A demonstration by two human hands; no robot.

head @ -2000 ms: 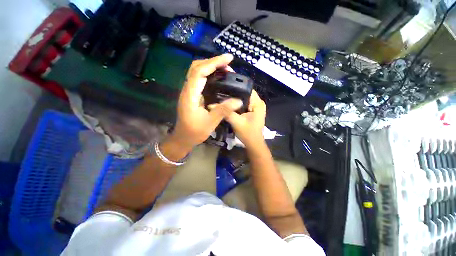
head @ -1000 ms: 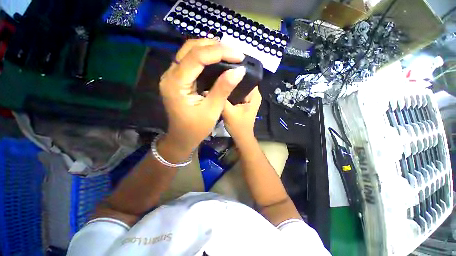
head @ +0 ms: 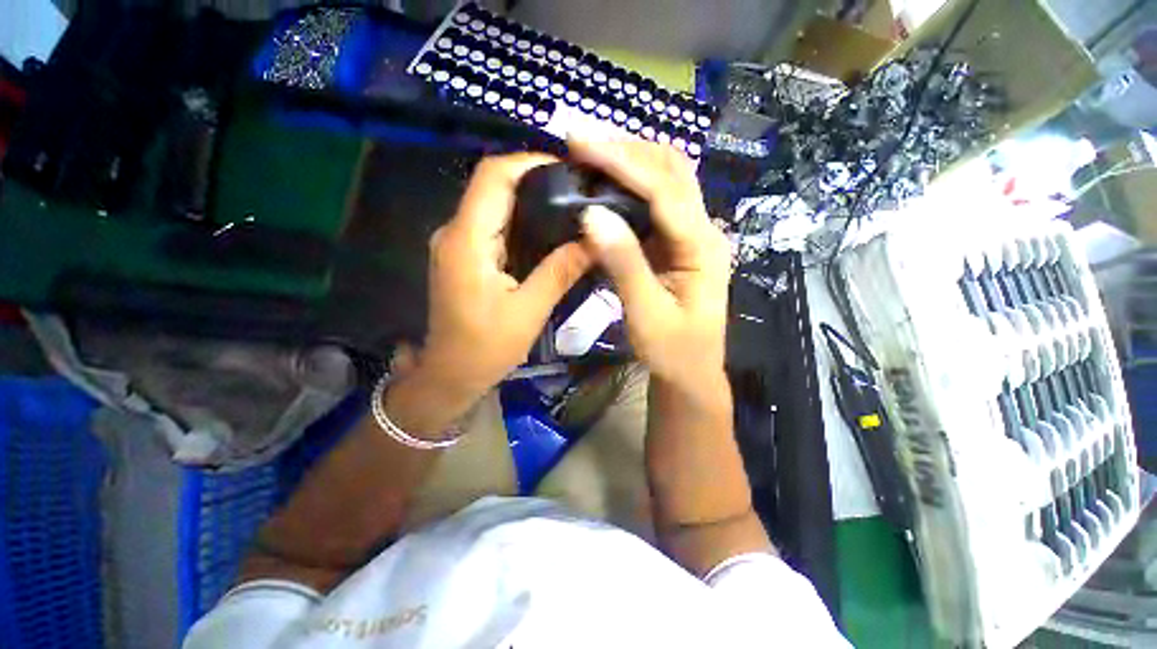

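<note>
A glossy black lock part [head: 558,209] is held up between both hands over the front of the bench. It is blurred, and its inside and lower part are hidden by the hands. My left hand [head: 489,279] grips its left side, with the thumb across the near face. My right hand [head: 673,273] grips its right side, with fingers over the far edge and the thumb on the near face. A small crumpled white paper or cloth [head: 586,323] shows below, between the wrists.
Behind the hands are a sheet of round pads [head: 571,79] and a blue screw bin [head: 308,48]. A shiny metal heap [head: 875,121] is at right back. An electric screwdriver [head: 868,421] lies beside a white foam tray [head: 945,507]. Blue crates [head: 45,507] stand at left.
My right hand has come up from below to the part's right side and top. My left hand has opened its wrap to hold the left side. The part has turned and moved slightly left.
</note>
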